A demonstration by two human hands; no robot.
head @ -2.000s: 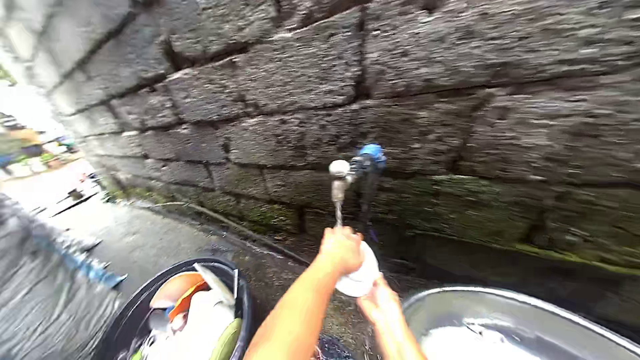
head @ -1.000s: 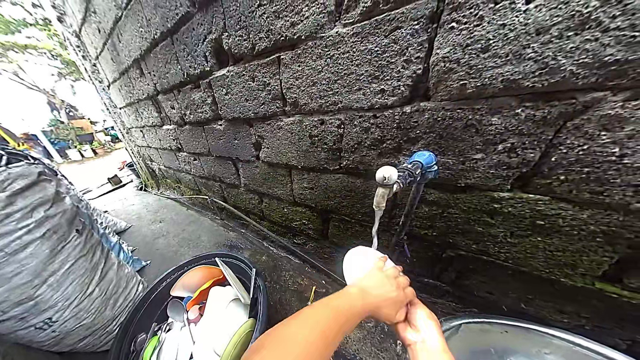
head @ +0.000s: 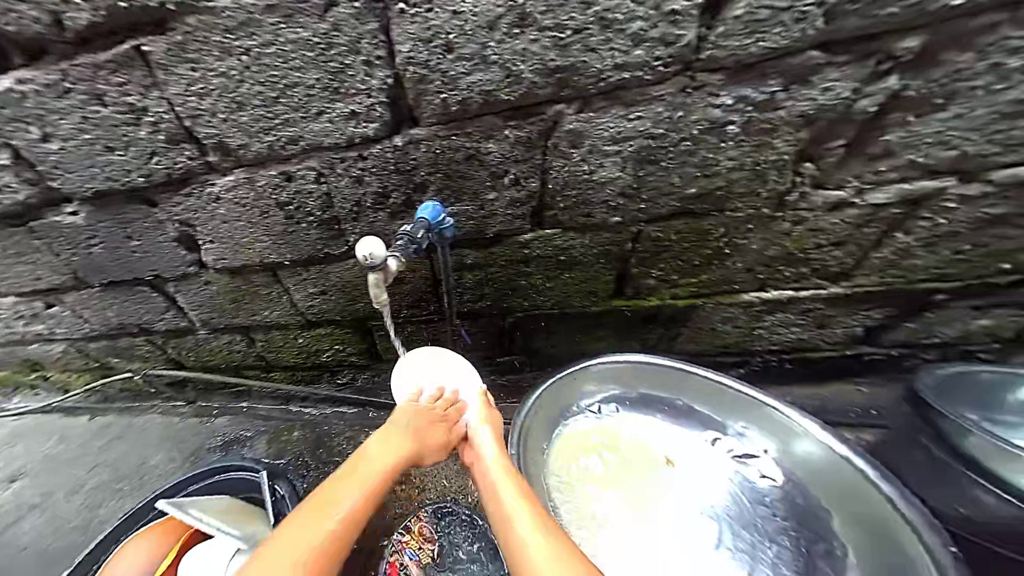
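Both hands are at a round white dish (head: 436, 370) under a running tap (head: 379, 272) with a white knob and a blue pipe fitting (head: 433, 214). Water falls onto the dish's upper left edge. My left hand (head: 426, 428) lies with spread fingers on the face of the dish. My right hand (head: 484, 426) grips its lower right edge, the fingers partly hidden behind it. To the right is a large metal basin (head: 808, 424) with cloudy, foamy water. A black tub (head: 232, 468) at the lower left holds dishes and a flat-bladed item.
A rough block wall (head: 480, 176) stands behind the tap. A hose (head: 264, 384) runs along its foot. Another basin (head: 980, 408) is at the right edge. Between my forearms sits a dark round container (head: 460, 540) beside a colourful printed wrapper (head: 412, 544).
The dish, seen tilted beside my hands a second ago, now faces the camera with my left hand flat on it. The view has swung right, showing more of the metal basin.
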